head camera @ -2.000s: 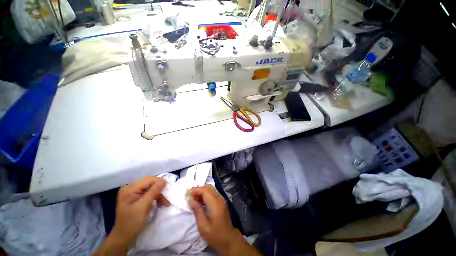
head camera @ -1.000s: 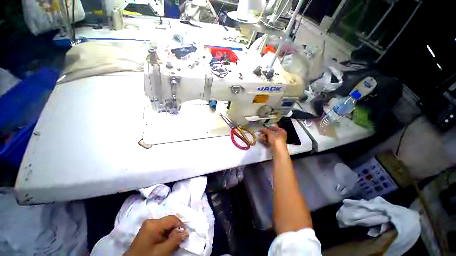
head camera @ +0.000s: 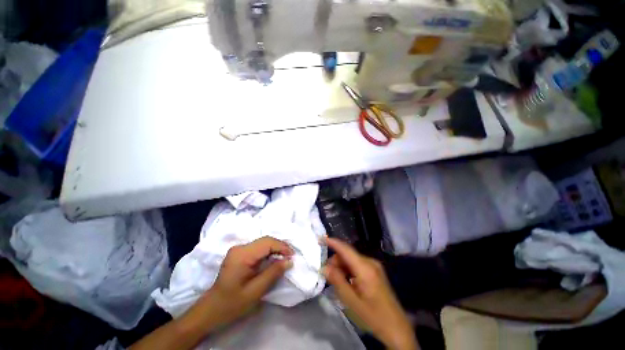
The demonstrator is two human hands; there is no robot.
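A white garment piece lies bunched in my lap below the table's front edge. My left hand pinches a fold of it between thumb and fingers. My right hand is at the garment's right edge, slightly blurred, with thumb and forefinger close to the cloth; whether it grips the cloth or something small cannot be made out. The sewing machine stands on the white table, its head cut off at the top.
Scissors with red and yellow handles lie below the machine head. A dark flat rectangle lies to their right, then a bottle. A blue bin and bagged white pieces are at left. Wrapped bundles are under the table.
My right hand has come back from the tabletop beside the scissors to the garment in my lap. My left hand still pinches the cloth. The view has tilted down and closer.
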